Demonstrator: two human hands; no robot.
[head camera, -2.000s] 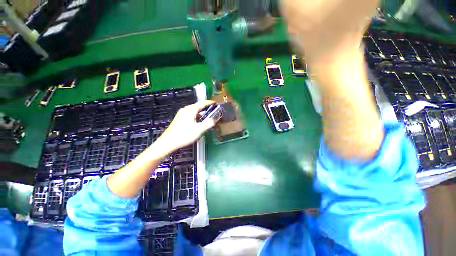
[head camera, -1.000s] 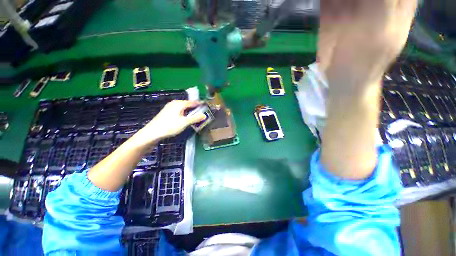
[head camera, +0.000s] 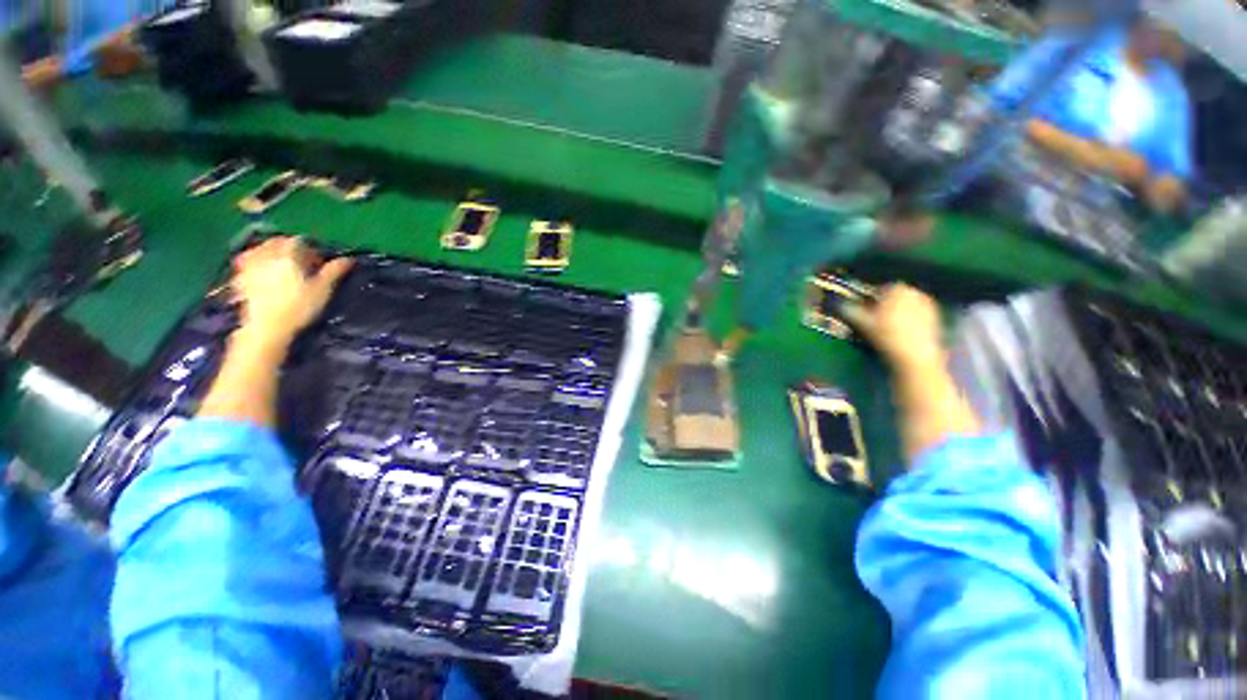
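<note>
My left hand (head camera: 280, 290) is at the far left part of the black parts tray (head camera: 472, 294), thumb and fingers apart, with nothing visible in it. The fingertips of my right hand (head camera: 905, 332) are at the right edge of a phone unit (head camera: 832, 304) right of the press and seem to pinch it. Another phone unit (head camera: 829, 435) lies nearer on the green surface, dark screen up, with a dark part under it. The brown press fixture (head camera: 691, 404) holds no phone unit that I can see.
The green press head (head camera: 807, 205) stands above and beside the fixture. Several units, including one (head camera: 550, 245), lie behind the tray. White sheets (head camera: 1033, 369) and a tray stack (head camera: 1183, 438) are right. A person in blue (head camera: 1128, 103) is behind.
My left hand has left the fixture for the tray's far left; the part it held is no longer visible. My right hand has come down to a phone unit. The view has shifted left.
</note>
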